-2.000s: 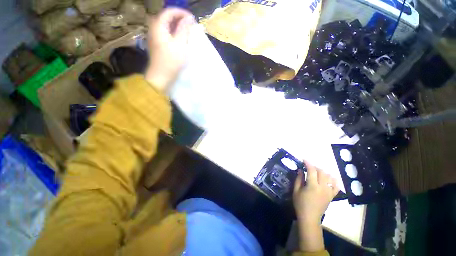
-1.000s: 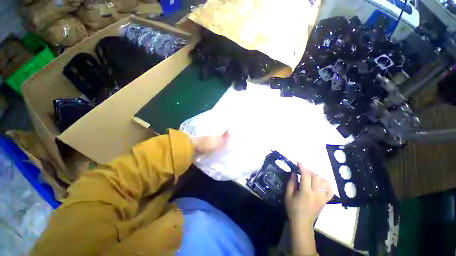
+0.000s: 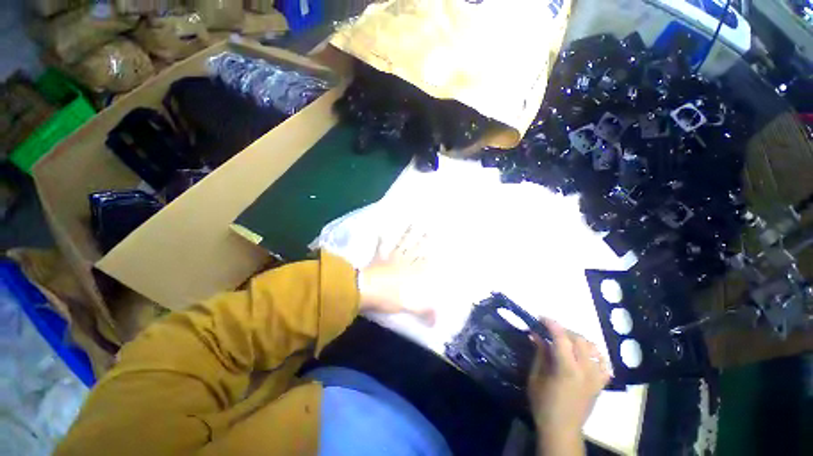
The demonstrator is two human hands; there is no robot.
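Note:
My right hand [image 3: 570, 376] grips the right end of a black moulded panel [image 3: 499, 343] at the front edge of the white sheet. One round opening in it shows white; the rest is blurred. My left hand [image 3: 397, 283] lies with spread fingers on a whitish clear plastic bag [image 3: 343, 233] on the sheet, left of the panel. The bag's outline is largely lost in the glare. Whether the left fingers grip the film cannot be told.
A black three-hole panel [image 3: 655, 325] lies at the right of the sheet. A heap of black parts [image 3: 624, 142] and a yellowish sack [image 3: 455, 53] are behind. An open carton [image 3: 178, 240] with black panels stands at left, a blue crate [image 3: 45, 312] lower left.
My left hand has come down from the raised position with the bag, onto the sheet, and its fingers have spread. My right hand and the panel have shifted slightly down.

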